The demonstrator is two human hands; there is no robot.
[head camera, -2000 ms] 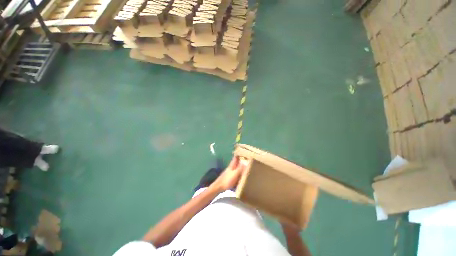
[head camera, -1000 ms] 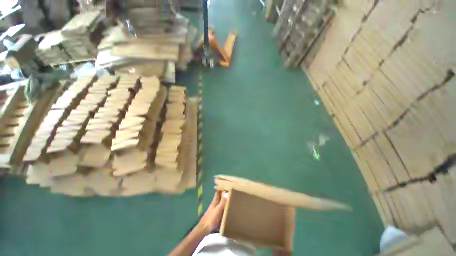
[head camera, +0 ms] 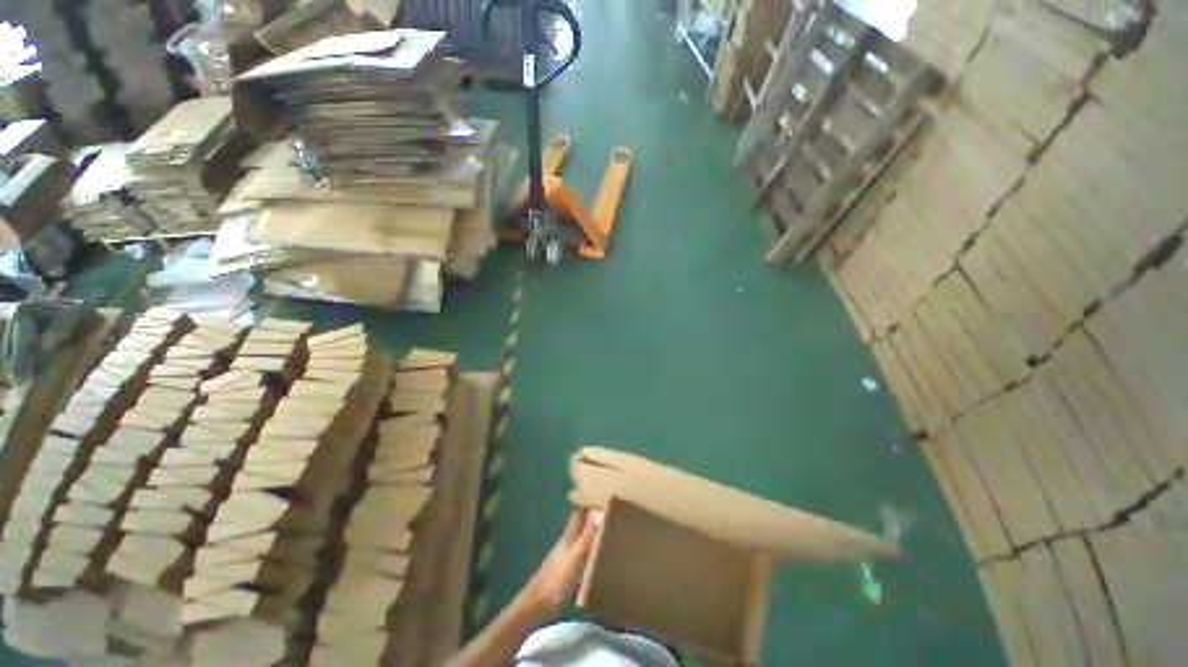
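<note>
A brown folded carton (head camera: 678,573) is held in front of me at the bottom centre, its open tray facing up. Its long lid flap (head camera: 730,511) stands off the far side and points right. My left hand (head camera: 568,555) grips the carton's left wall near the corner. My right hand is not in view; the carton's near right corner meets the bottom edge of the picture. Stacked finished boxes (head camera: 248,476) lie in long jagged rows at the lower left.
Yellow-black tape (head camera: 491,502) runs along the green floor beside the rows. A pallet jack (head camera: 573,209) stands ahead, left of it a tall pile of flattened cartons (head camera: 352,196). A wooden pallet (head camera: 840,137) leans at the right against a long wall of stacked cardboard (head camera: 1042,378).
The view has moved forward and tilted up. The finished rows are now nearer at the left, and the pallet jack shows fully. The carton stays in my left hand; my right forearm has left the picture.
</note>
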